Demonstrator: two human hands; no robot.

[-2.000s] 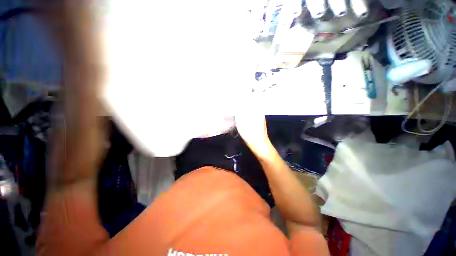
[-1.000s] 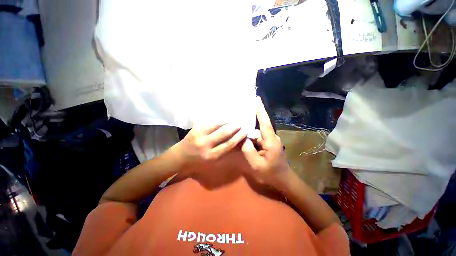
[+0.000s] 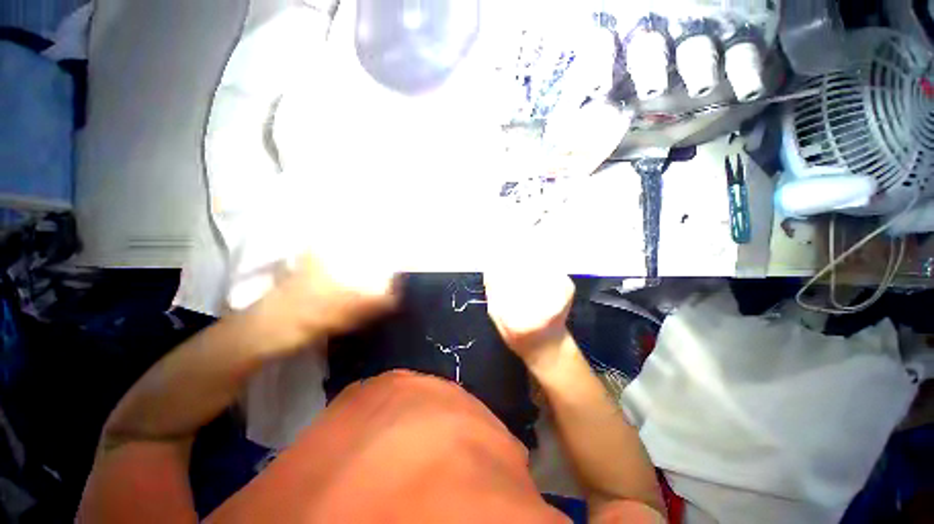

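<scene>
White cloth [image 3: 241,164] lies on the pale table, its curved left edge visible and its middle lost in glare. My left hand [image 3: 343,292], blurred, is over the cloth's front left part at the table edge. My right hand [image 3: 531,305] is at the table edge, right of the left hand, bleached by the light. The fingers of both hands are unclear, and I cannot tell if either grips cloth. The overlock machine shows a row of pale tension knobs [image 3: 698,63]; its needle area is washed out.
A translucent rounded cover or lamp [image 3: 415,41] is above the cloth. Right are a dark upright strap or lever [image 3: 651,215], teal snips [image 3: 737,210] and a fan [image 3: 865,113] with cable. Stacked white pieces [image 3: 768,389] hang over a red crate [image 3: 672,499]. Thread tails [image 3: 456,350] lie on my dark lap.
My hands were together at the cloth's near edge over my lap; now they are apart at the table edge. The cloth has moved away from my body, and the view shows more of the machine.
</scene>
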